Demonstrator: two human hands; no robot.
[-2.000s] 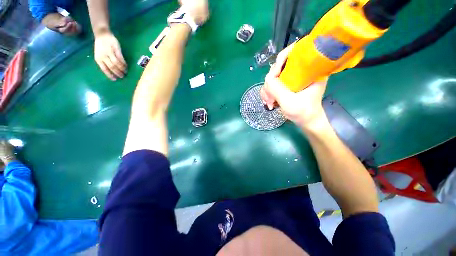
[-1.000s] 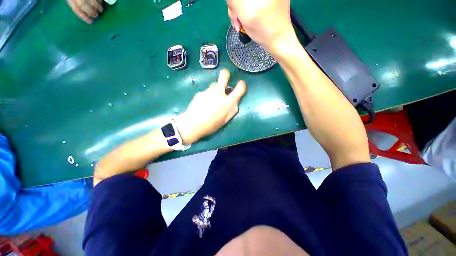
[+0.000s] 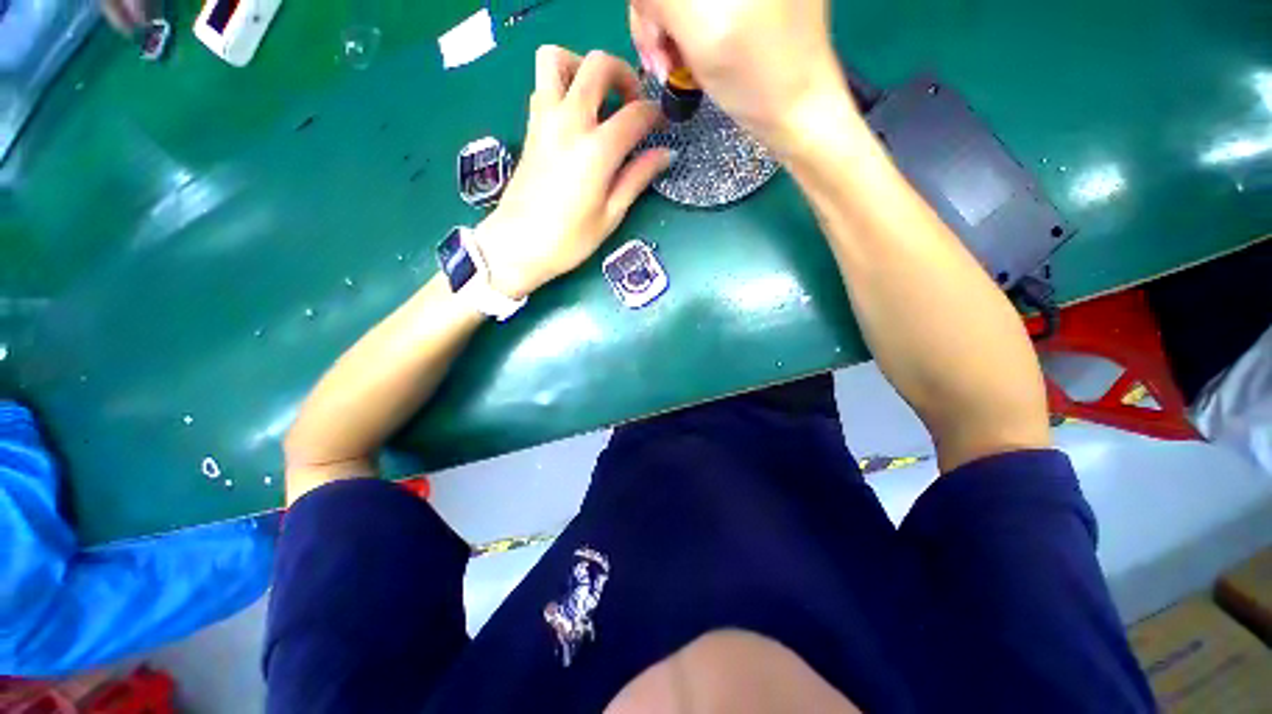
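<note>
My right hand (image 3: 739, 56) is shut on the electric screwdriver (image 3: 681, 95); its black nose and a bit of orange show below the hand, over the screw tray (image 3: 718, 165). The rest of the tool is cut off by the top edge. My left hand (image 3: 579, 168) lies at the tray's left side, fingers bent and apart; whether it holds something cannot be seen. One watch-like unit (image 3: 636, 275) lies on the green bench below the tray. Another unit (image 3: 483, 170) lies left of my left hand, partly beside the fingers.
A black power supply box (image 3: 970, 181) lies right of the tray. A white paper slip (image 3: 467, 39) and a white two-part unit (image 3: 237, 25) lie at the top left. Another person's blue sleeve (image 3: 133, 586) is at the lower left. A red stool (image 3: 1116, 370) stands at the right.
My left hand has moved up from the bench near the front to the tray's left edge. A unit now shows where that hand was. The right hand stays over the tray with the screwdriver.
</note>
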